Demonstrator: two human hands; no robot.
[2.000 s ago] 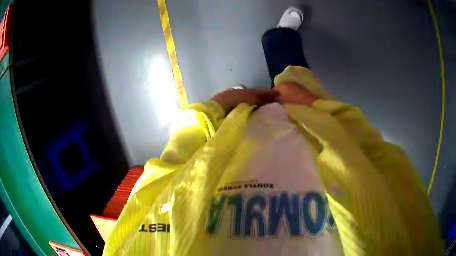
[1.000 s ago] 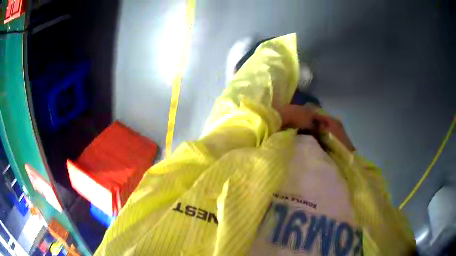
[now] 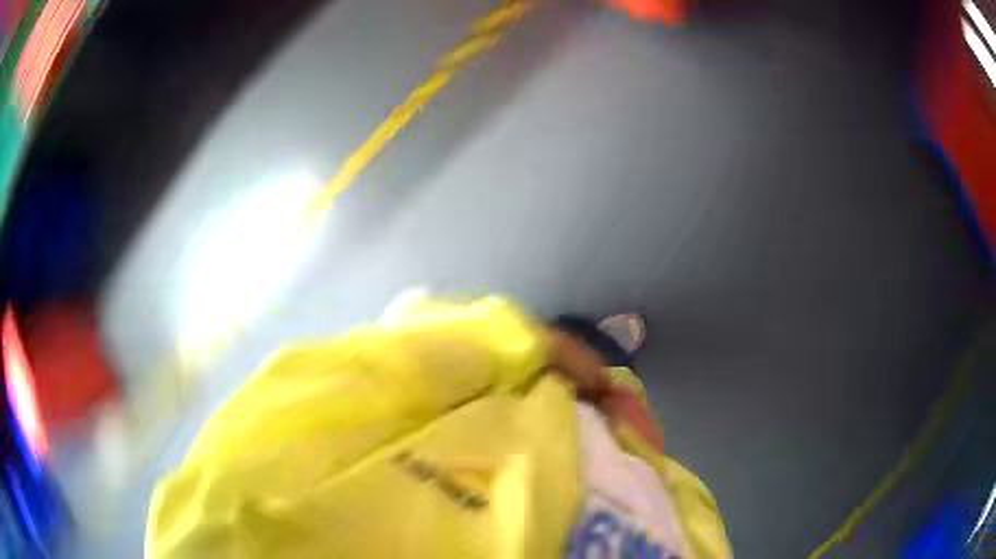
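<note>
I wear a yellow-green smock (image 3: 360, 437), open at the front over a white printed shirt (image 3: 620, 475). My left hand (image 3: 573, 358) and my right hand (image 3: 636, 413) are close together at the top of the smock's front opening. Both are small and blurred. The fingers cannot be made out, so whether they grip the smock's edges is unclear. Nothing else shows in them.
Yellow tape (image 3: 410, 107) crosses the grey floor (image 3: 513, 197). A blurred red stack (image 3: 68, 366) stands at left, near a green bench edge (image 3: 11, 142). A blurred red block (image 3: 963, 109) stands at upper right. My shoe (image 3: 624, 331) shows beyond my hands.
The view has turned and the floor tape now slants. The red stack has shifted to the left rim, and a red block has appeared at upper right. My hands stay together at the smock front.
</note>
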